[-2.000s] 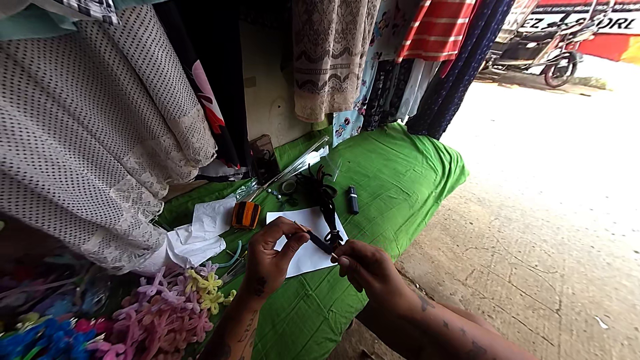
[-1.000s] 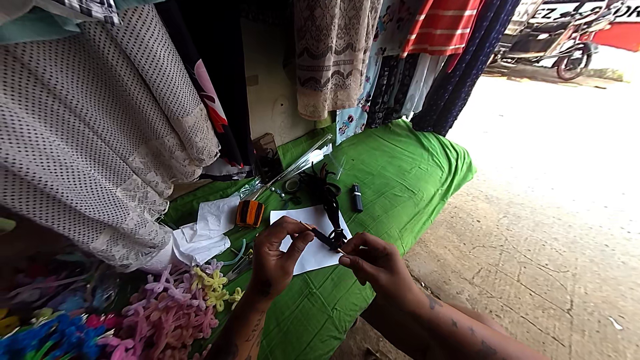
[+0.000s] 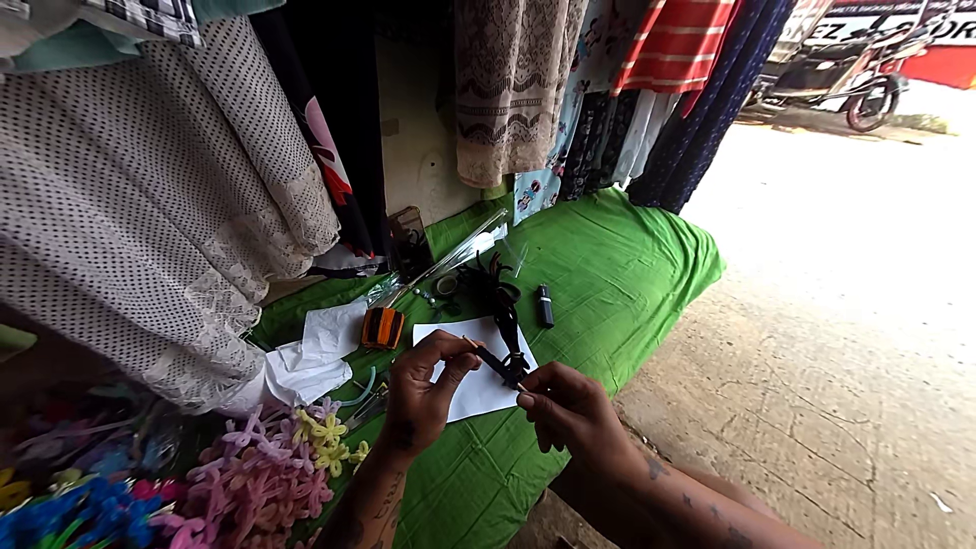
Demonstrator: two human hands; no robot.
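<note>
A thin wooden stick wrapped in black material [image 3: 497, 364] is held between my two hands above a white sheet of paper [image 3: 469, 404]. My left hand [image 3: 433, 385] pinches its upper left end, and my right hand [image 3: 564, 404] pinches the lower right end. Beyond it a bundle of black cords or strips [image 3: 499, 301] lies over the paper. An orange and black wound bundle [image 3: 383, 328] sits left of the paper. To the right lies a dark capped tube [image 3: 544, 306]. A roll of tape [image 3: 446, 285] rests behind.
Green cloth [image 3: 610, 282] covers the work surface. Crumpled white paper [image 3: 309, 370], scissors [image 3: 367, 408] and fuzzy pipe-cleaner flowers [image 3: 259, 473] are at the left. Clear plastic wrap [image 3: 465, 252] lies behind. Garments [image 3: 152, 168] hang along the left and back. Concrete ground [image 3: 801, 366] is at the right.
Both hands keep hold of the stick's ends throughout. Nothing has plainly been let go or taken up.
</note>
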